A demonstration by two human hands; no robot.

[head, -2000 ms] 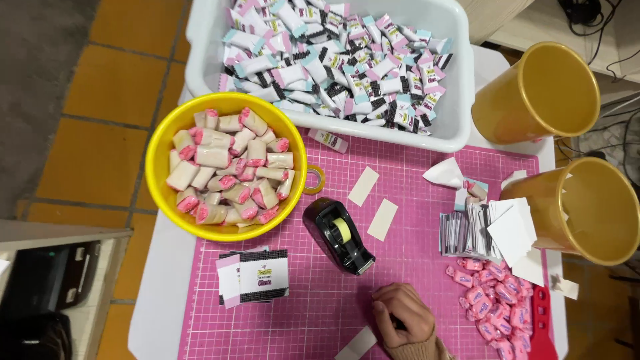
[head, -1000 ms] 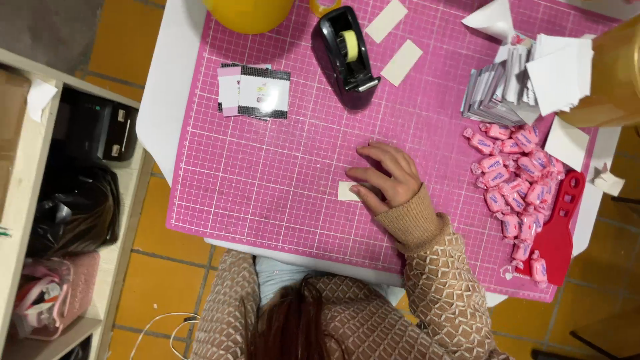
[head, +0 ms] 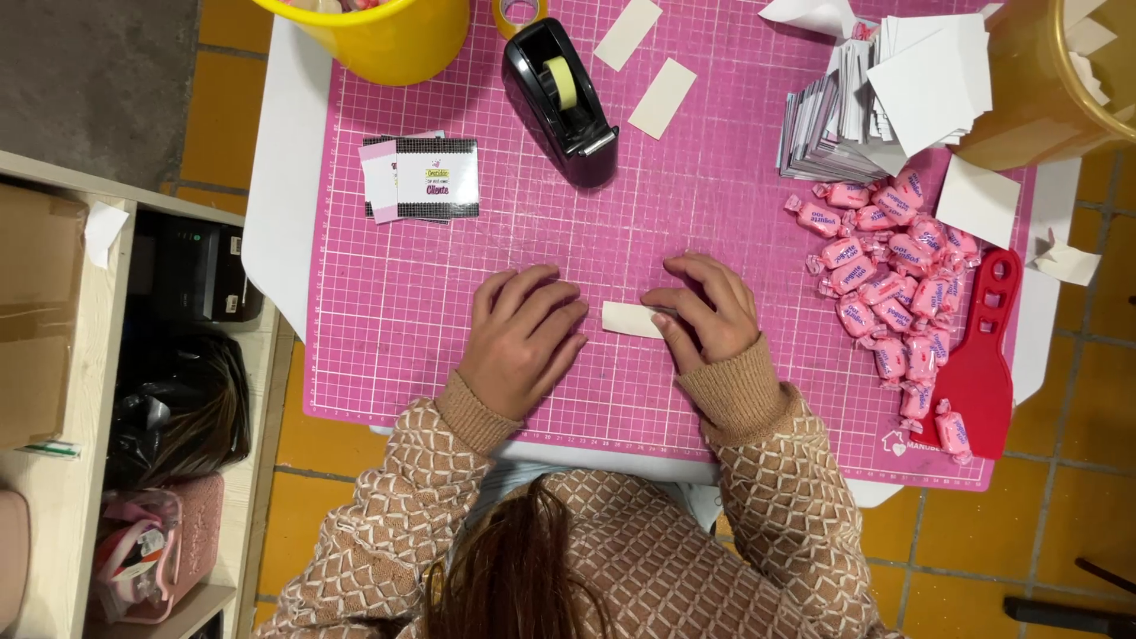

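Note:
My left hand (head: 525, 339) rests palm down on the pink cutting mat (head: 550, 248), fingers apart, holding nothing. To its right, my right hand (head: 708, 311) has its thumb and fingers at the right end of a small cream paper strip (head: 630, 319) lying on the mat. Above the hands stands a black tape dispenser (head: 568, 115) with a yellowish roll. Two more cream strips (head: 662, 98) lie beside the dispenser. At the upper left, printed cards (head: 437, 177) overlap in a small pile.
Pink wrapped candies (head: 887, 288) lie at the right beside a red plastic scraper (head: 976, 373). Behind them are a stack of white paper pieces (head: 932, 80) and a gold bucket (head: 1021, 98). A yellow bowl (head: 399, 44) stands at the upper left, touching distance unclear from a tape roll (head: 519, 11).
The view has tilted down toward my body. My left hand, unseen in both earlier frames, now lies on the mat. My right hand remains by the paper strip.

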